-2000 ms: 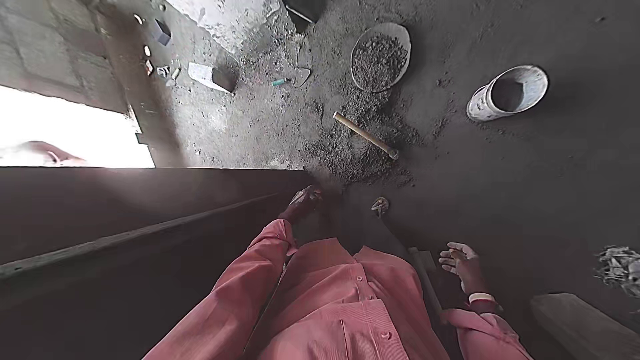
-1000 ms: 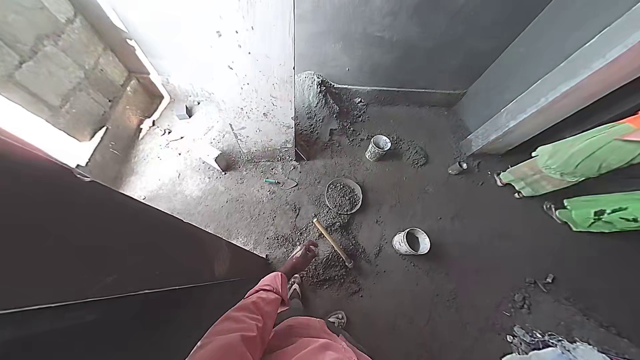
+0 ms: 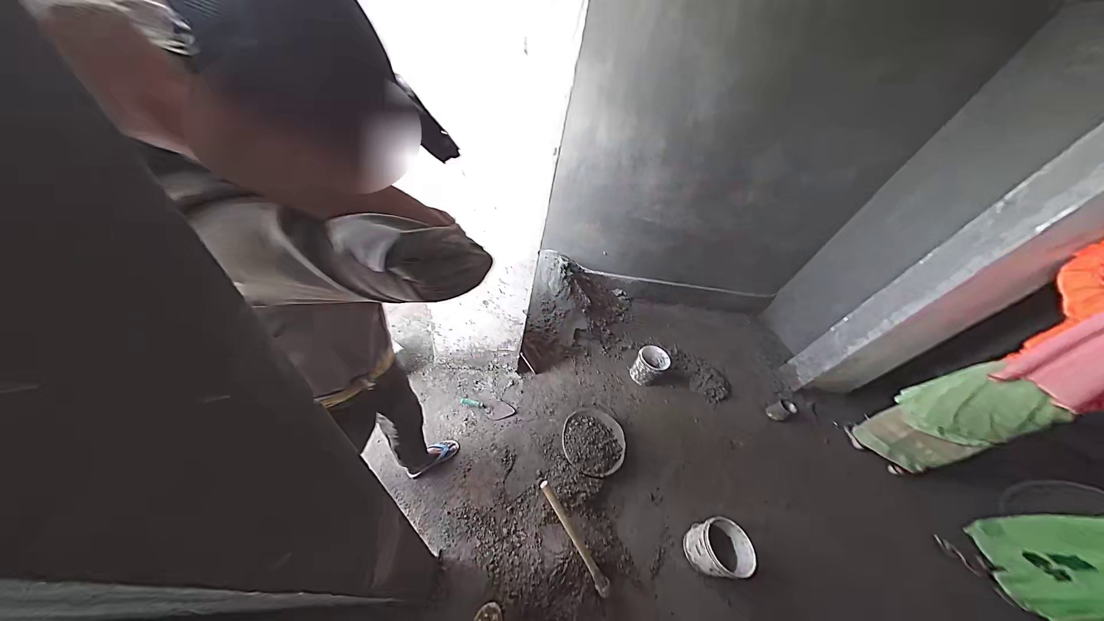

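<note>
Neither my left hand nor my right hand shows now. A wooden-handled tool (image 3: 573, 539) lies on a spread of loose mortar (image 3: 509, 539) on the floor, its head end partly buried. Just above it stands a round pan (image 3: 623, 442) filled with grey mix. To the pan's left rests a trowel (image 3: 500, 410) with a green handle. One white bucket (image 3: 721, 548) is at the lower right, and another white bucket (image 3: 649, 366) stands farther off. The tip of my shoe (image 3: 489, 611) shows at the bottom edge.
At the left, a co-worker (image 3: 328, 250) in a dark cap and sandals stands beyond the dark wall edge (image 3: 259, 448). Two people in green clothing, one (image 3: 957, 414) above the other (image 3: 1035, 561), are at the right. A heap of mix (image 3: 561, 302) leans by the wall corner; a small pot (image 3: 781, 410) lies near the pillar.
A co-worker has come into view at the left. My hand, seen above the wooden handle a second ago, has left the view. The view has tilted upward.
</note>
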